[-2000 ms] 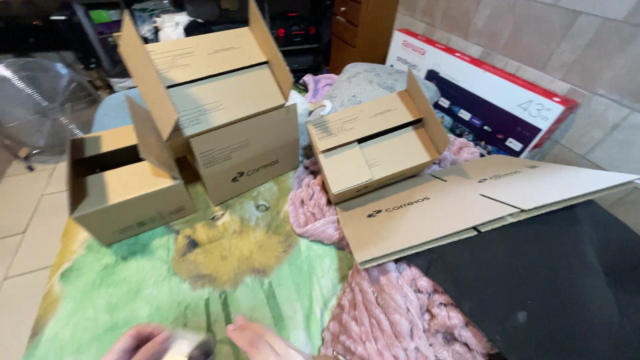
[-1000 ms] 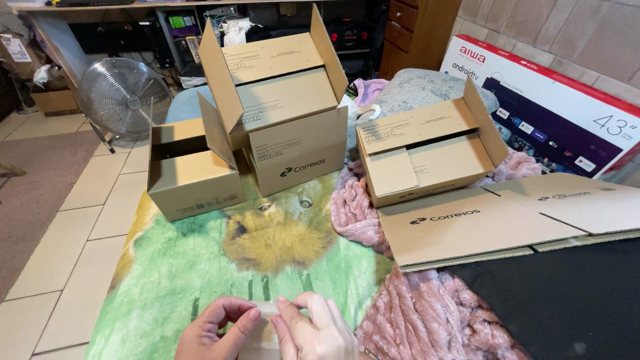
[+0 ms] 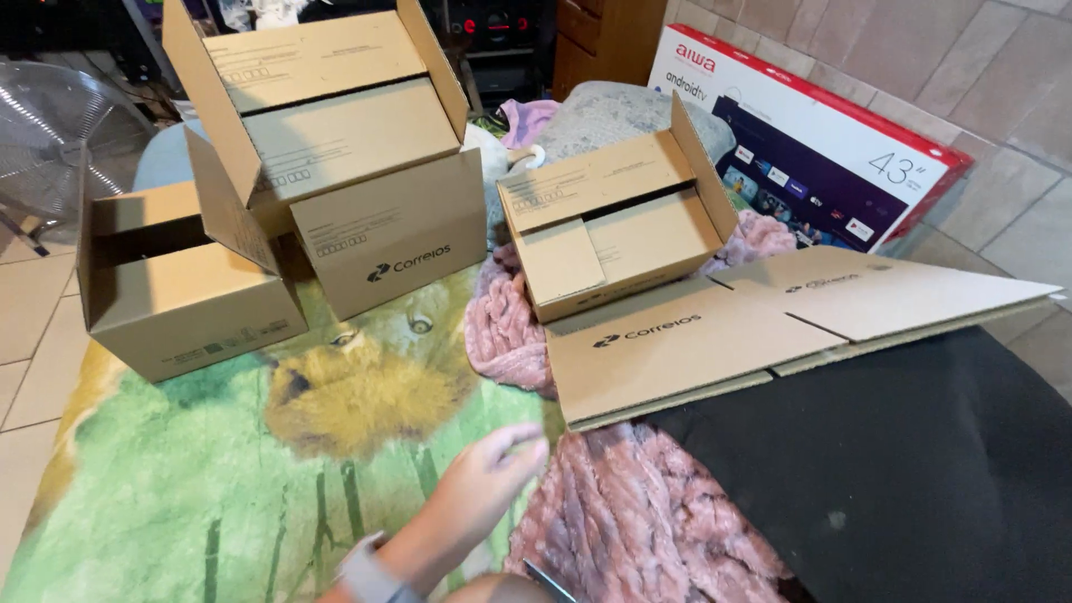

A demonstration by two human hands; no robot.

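My left hand [image 3: 501, 465], with a light band on its wrist, reaches over the green lion-print blanket [image 3: 193, 469] beside the pink plush fabric [image 3: 636, 511]. Its fingers are blurred together, and whether they hold anything does not show. A rounded patch of skin is cut off at the bottom edge; I cannot tell if it is my right hand. Near it lies a thin, dark, straight-edged object [image 3: 546, 579]. Open cardboard boxes stand at left [image 3: 201, 310], at centre-left [image 3: 394, 243] and in the middle [image 3: 636, 234]. Flattened cardboard [image 3: 670, 352] lies right of my left hand.
A black surface [image 3: 904, 469] lies under the flattened cardboard. Behind it a large television carton [image 3: 804, 100] leans by the tiled wall. A fan [image 3: 59, 142] stands at far left. A grey cushion [image 3: 620, 117] is behind the middle box, with a wooden drawer unit [image 3: 578, 42] farther back.
One second ago both hands were together at the bottom centre, pinching a small pale piece. Now they are apart, and my left hand is over by the pink fabric. The view has shifted.
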